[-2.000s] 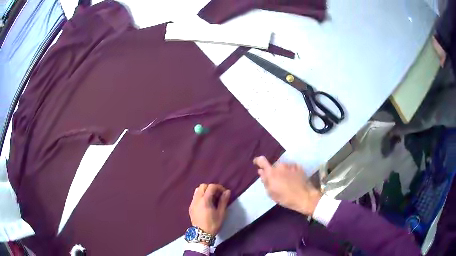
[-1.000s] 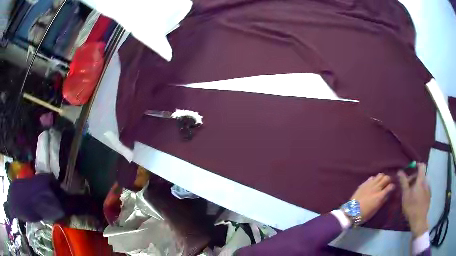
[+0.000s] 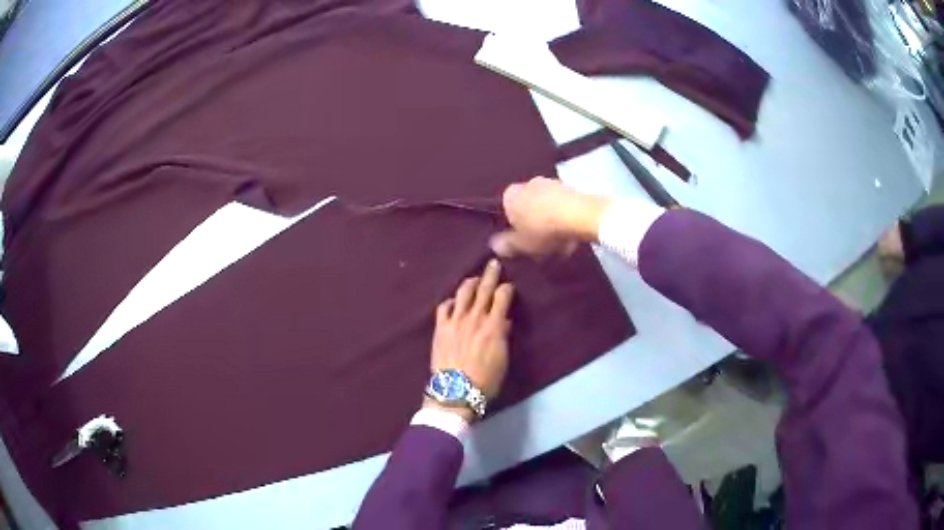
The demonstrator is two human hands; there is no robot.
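Observation:
A large maroon cloth (image 3: pixel 311 311) lies on the pale table. A pale wedge gap (image 3: pixel 192 274) opens in it, and a thin pale line runs from its tip towards my right hand. My left hand (image 3: pixel 471 336), with a watch on the wrist, lies flat on the cloth, fingers slightly apart. My right hand (image 3: pixel 543 215) is just beyond it, fingers bent together at the cloth; what they hold is hidden. The green item does not show. Tailor's shears (image 3: pixel 644 174) lie on the table, mostly hidden behind my right wrist and sleeve.
A cream flat bar (image 3: pixel 569 91) lies across the cloth's far edge. A separate maroon piece (image 3: pixel 673 52) and a narrow strip (image 3: pixel 673 163) lie beyond. Small scissors with white wrapping (image 3: pixel 100 430) lie at lower left. Part of another person (image 3: pixel 895 248) shows at the right edge.
My view has swung left, then back right. My right hand has moved farther up the cloth, where the green item was; that item no longer shows. My left hand has moved up beside it.

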